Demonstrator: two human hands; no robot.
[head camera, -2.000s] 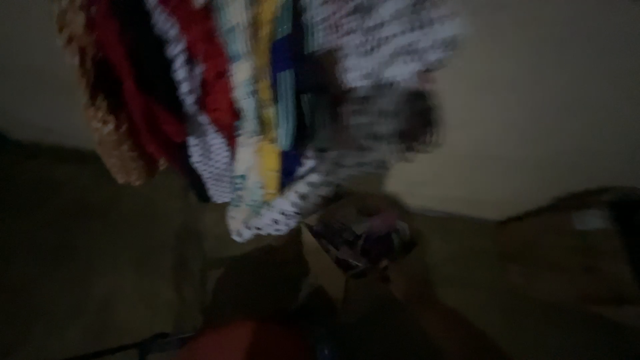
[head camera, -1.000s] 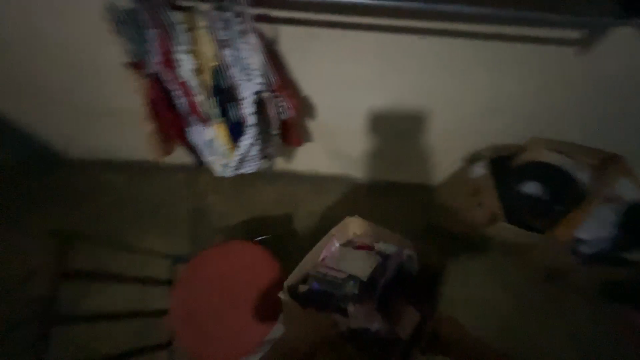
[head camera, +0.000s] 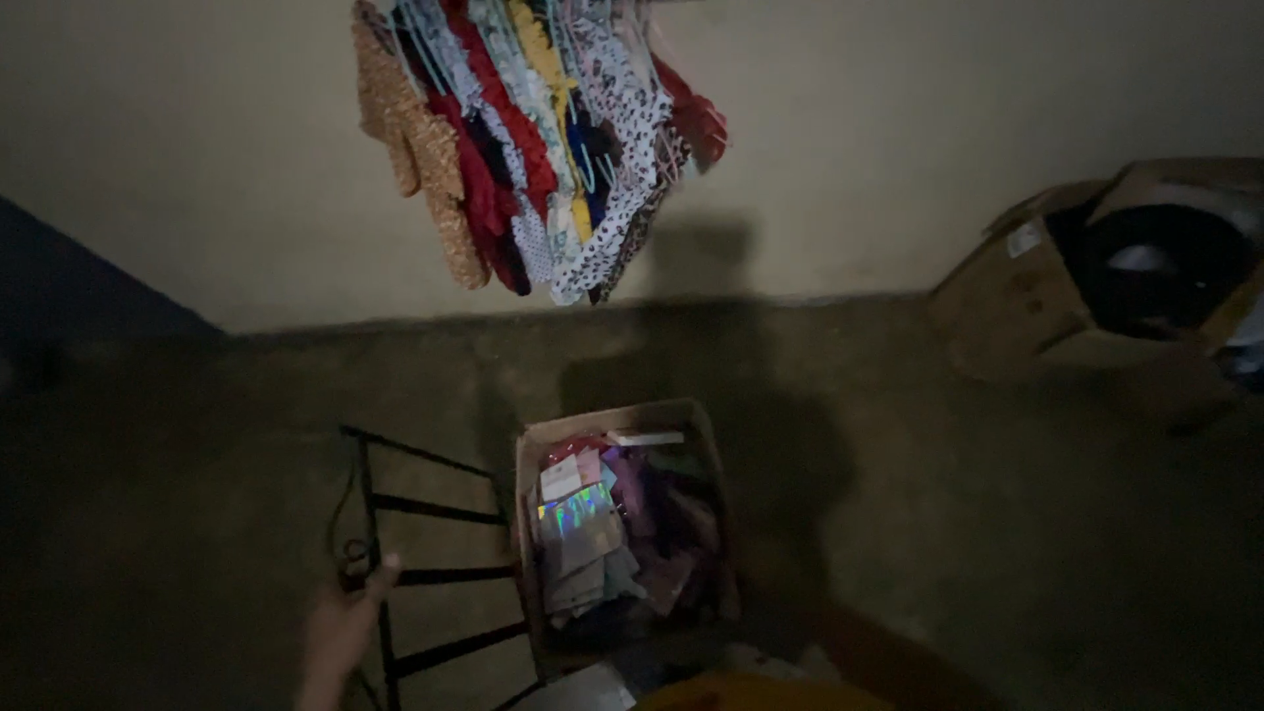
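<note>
My left hand (head camera: 346, 617) is at the lower left, on the upright of a black metal frame with crossbars (head camera: 444, 576), which looks like a chair back. The thumb lies against the bar; the other fingers are dim and partly hidden. Right of the frame stands an open cardboard box (head camera: 528, 464) holding cards or packets (head camera: 583, 538), one with a shiny rainbow surface, and dark purplish items (head camera: 657, 513). My right hand is out of view. Several patterned garments (head camera: 533, 148) hang on hangers against the wall above.
At the right, another open cardboard box (head camera: 1017, 286) with dark contents (head camera: 1150, 267) stands by the pale wall (head camera: 849, 148). A dark slanted surface (head camera: 79, 276) is at the far left. A yellow-orange thing (head camera: 760, 693) shows at the bottom edge. The room is dim.
My left hand has come into view at the metal frame. The frame now appears closer beside the box, and the round red seat seen a second ago no longer shows. The view has shifted.
</note>
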